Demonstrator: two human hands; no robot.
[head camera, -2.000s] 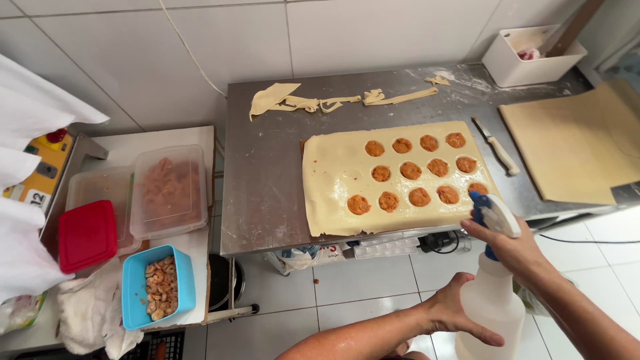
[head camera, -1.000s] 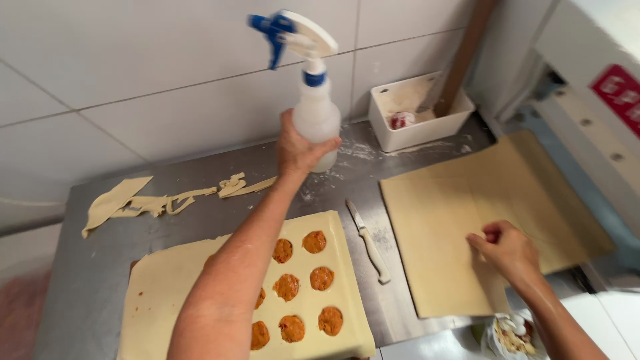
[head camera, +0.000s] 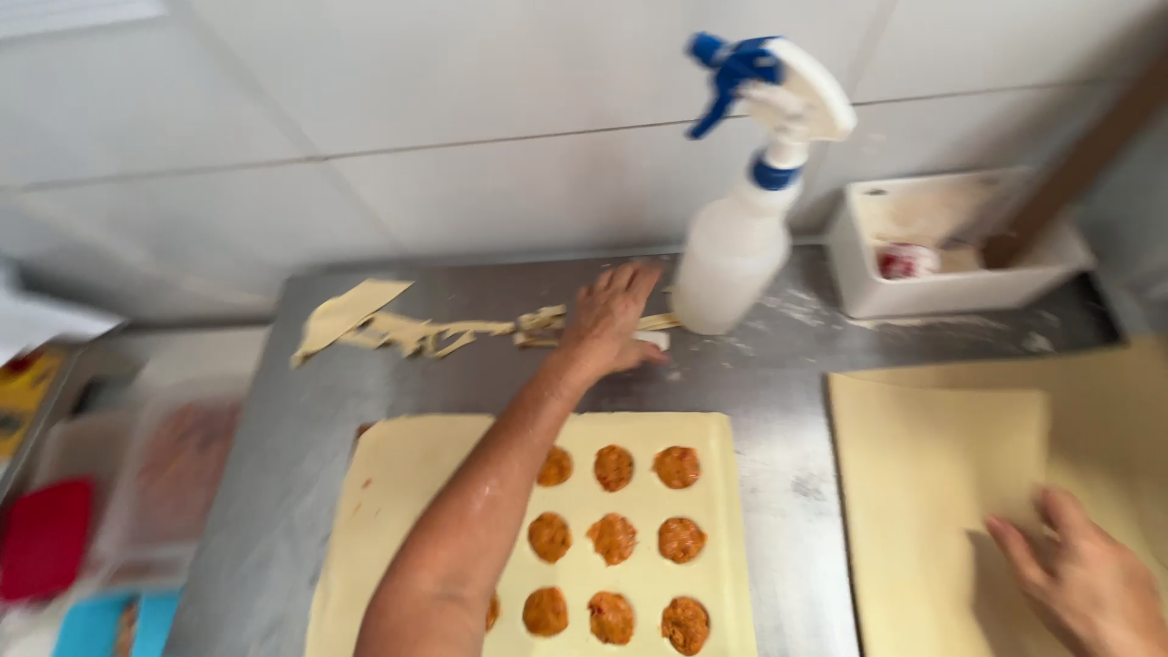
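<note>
My left hand (head camera: 613, 319) is at the back of the steel table, fingers stretched away from the thumb, over a small white object (head camera: 652, 343) that may be the knife's handle. Dough scraps (head camera: 401, 330) lie beside it. Just right stands a spray bottle (head camera: 730, 265) with a blue and white trigger head. My left forearm crosses a dough sheet (head camera: 401, 474) bearing rows of orange filling mounds (head camera: 613, 538). My right hand (head camera: 1077, 566), blurred, is over the pale dough sheets (head camera: 922, 474) at right, thumb and forefinger apart near a sheet's edge; contact is unclear.
A white bin (head camera: 967, 294) with a wooden handle (head camera: 1086, 164) in it stands at the back right, against the tiled wall (head camera: 547, 210). Left of the table (head camera: 246, 511) are a red lid (head camera: 46, 538), a blue container (head camera: 114, 625) and translucent tubs (head camera: 178, 474).
The spray bottle, gripped by my left hand one second ago, now stands released on the table. The knife is gone from beside the filled dough sheet. My right hand remains over the right-hand dough.
</note>
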